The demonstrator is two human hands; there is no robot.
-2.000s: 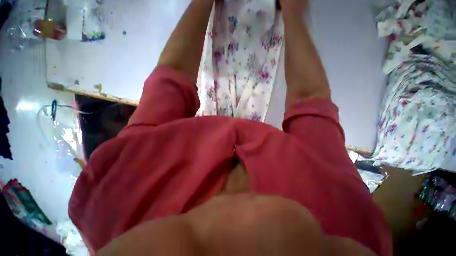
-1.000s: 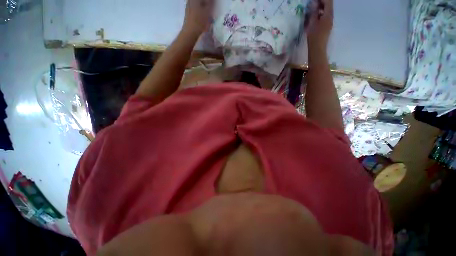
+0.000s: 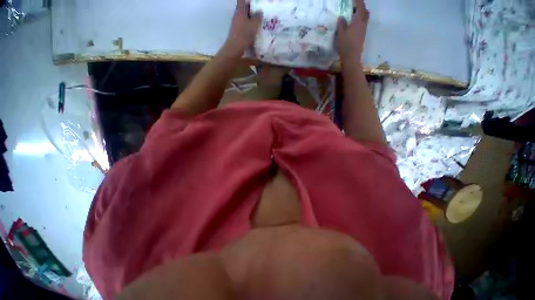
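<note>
A folded floral garment [image 3: 298, 36], white with small pink and purple flowers, lies at the near edge of the white table [image 3: 158, 29], at the top middle. Its far part is cut off by the picture's top edge. My left hand [image 3: 245, 26] holds its left side, with the thumb on top. My right hand [image 3: 352, 28] holds its right side, with the thumb on top. The fingers under the garment are hidden.
A rumpled floral garment pile [image 3: 505, 55] lies at the table's right. Below it are glossy plastic-wrapped floral garments [image 3: 422, 126] and a round wooden stool top [image 3: 464, 203]. At left are a dark gap [image 3: 132, 108] and a white surface [image 3: 35, 126] with a thin cord and clear plastic.
The long floral cloth is now a compact folded rectangle at the table's near edge. Both hands have come nearer my body and closer together, and the view has shifted.
</note>
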